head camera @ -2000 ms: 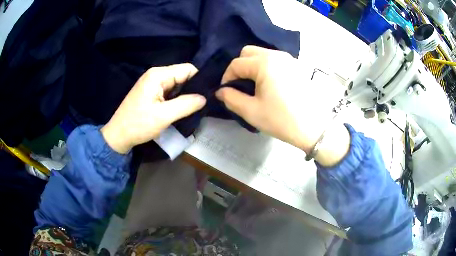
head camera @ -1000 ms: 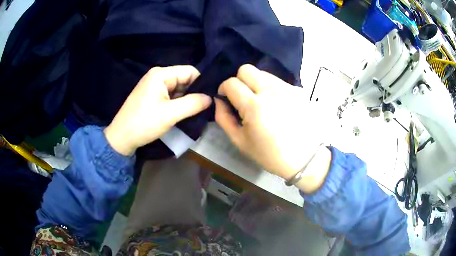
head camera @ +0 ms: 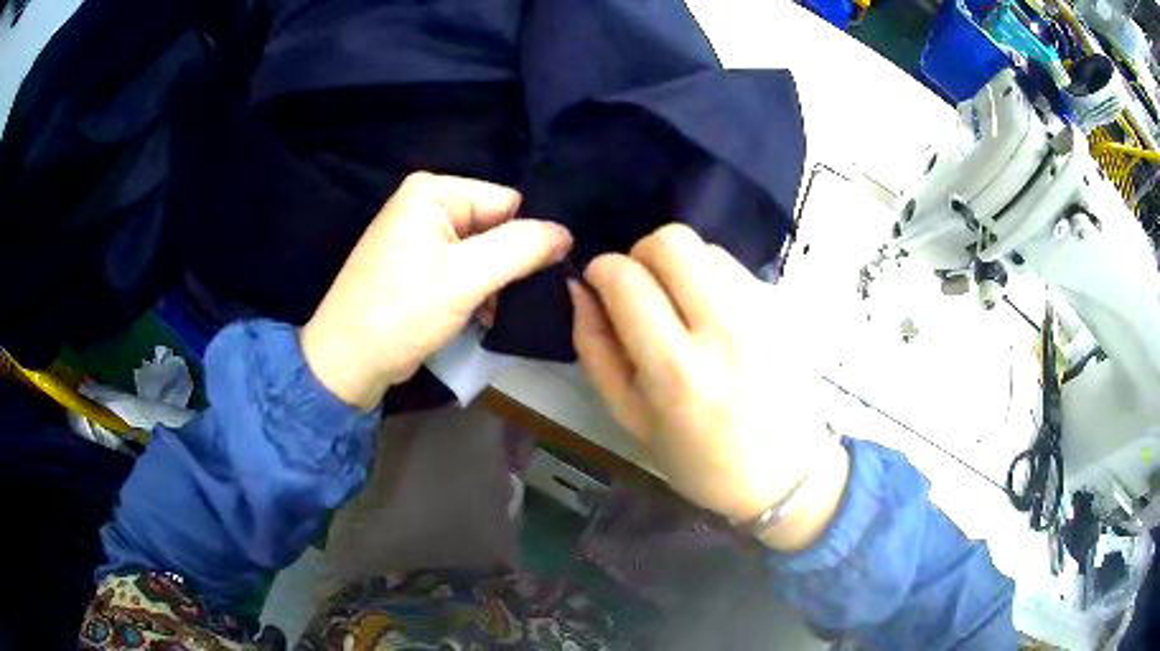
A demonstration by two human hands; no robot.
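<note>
A dark navy garment (head camera: 382, 115) lies heaped over the left and middle of the table. My left hand (head camera: 433, 274) pinches its edge between thumb and fingers near the table's front edge. My right hand (head camera: 681, 356) pinches the same edge just to the right, thumb and fingertips close to my left thumb. A dark flap of the cloth hangs between the hands. A pale piece (head camera: 463, 366) hangs from under the cloth below my left hand. The fingers hide the exact fold that they hold.
A white sewing machine (head camera: 1018, 204) stands at the right of the white table (head camera: 840, 115). Black-handled scissors (head camera: 1039, 477) lie beside its base. A blue bin (head camera: 954, 57) is at the back right. A clear plastic bag (head camera: 1107, 591) is at the far lower right.
My right hand has moved down and toward me. My left hand has shifted slightly right. The garment's right part has spread further right, and a dark flap now hangs between the hands.
</note>
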